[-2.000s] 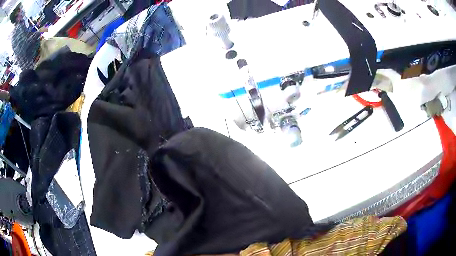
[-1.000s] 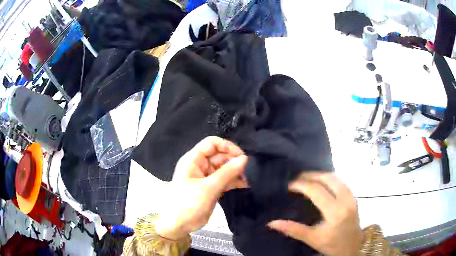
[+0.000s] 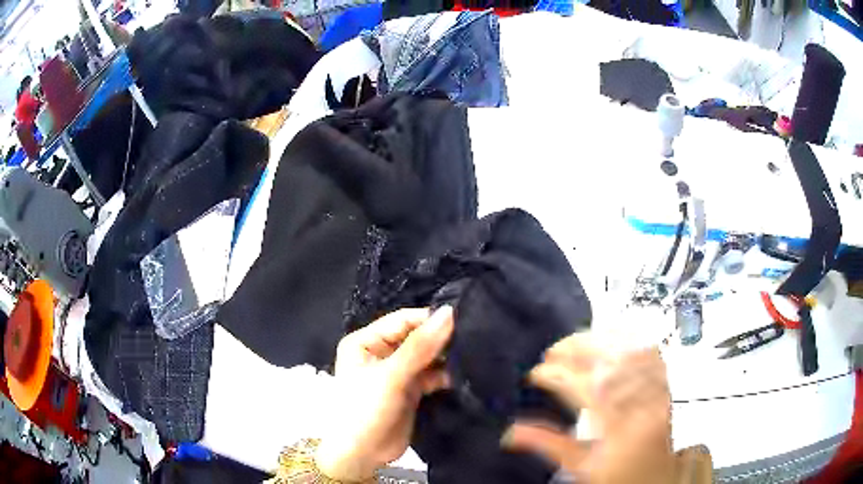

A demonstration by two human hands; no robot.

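Note:
A large black garment piece (image 3: 312, 255) lies bunched on the white table, with speckled seam edges showing near its middle. My left hand (image 3: 388, 388) pinches the cloth between thumb and fingers at the garment's near part. My right hand (image 3: 606, 406) is blurred, at the right edge of the same cloth, fingers bent and thumb apart; whether it grips the cloth cannot be told. The presser foot area of the white sewing machine (image 3: 686, 236) stands to the right, away from the cloth.
Black snips (image 3: 752, 340), an orange-red ring item (image 3: 783, 308) and a black handle (image 3: 808, 340) lie at right. A black strip (image 3: 816, 213) hangs over the machine. Checked dark cloth (image 3: 170, 369) with a clear packet (image 3: 189, 274) is at left, near an orange disc (image 3: 28, 345).
Both hands have come into view since the earliest frame. Since the middle frame, the garment's near part is bunched differently in front of my hands, and the view has shifted slightly.

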